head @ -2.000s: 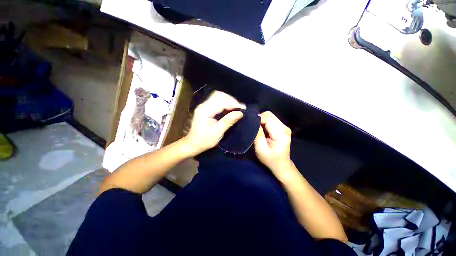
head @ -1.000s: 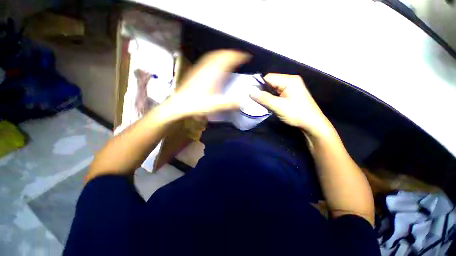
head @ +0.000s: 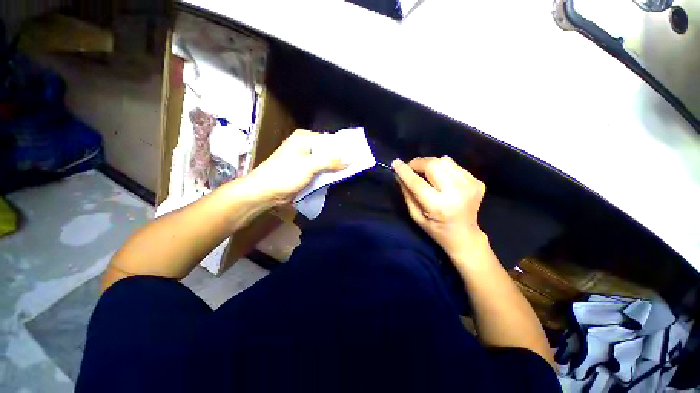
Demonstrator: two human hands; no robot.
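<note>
A small cloth piece (head: 349, 156), white side out with a narrow dark edge, is above my dark lap below the table edge. My left hand (head: 303, 163) pinches it, thumb on top. A pale flap hangs under it. My right hand (head: 441, 192) is just right of the piece, fingers curled with thumb and forefinger together. A thin dark line runs from the piece's right corner to these fingertips; I cannot tell if it is a thread, a tool tip or cloth.
A narrow wooden box (head: 261, 146) with white lining and scraps stands left of my lap. The white table (head: 476, 84) curves across the top, with a machine part (head: 652, 54) at upper right. A crumpled white-and-navy pile (head: 625, 338) lies low right.
The piece was navy side out two seconds ago, then white side out. My left hand now grips it steadily. My right hand has moved off it to its right corner and lower.
</note>
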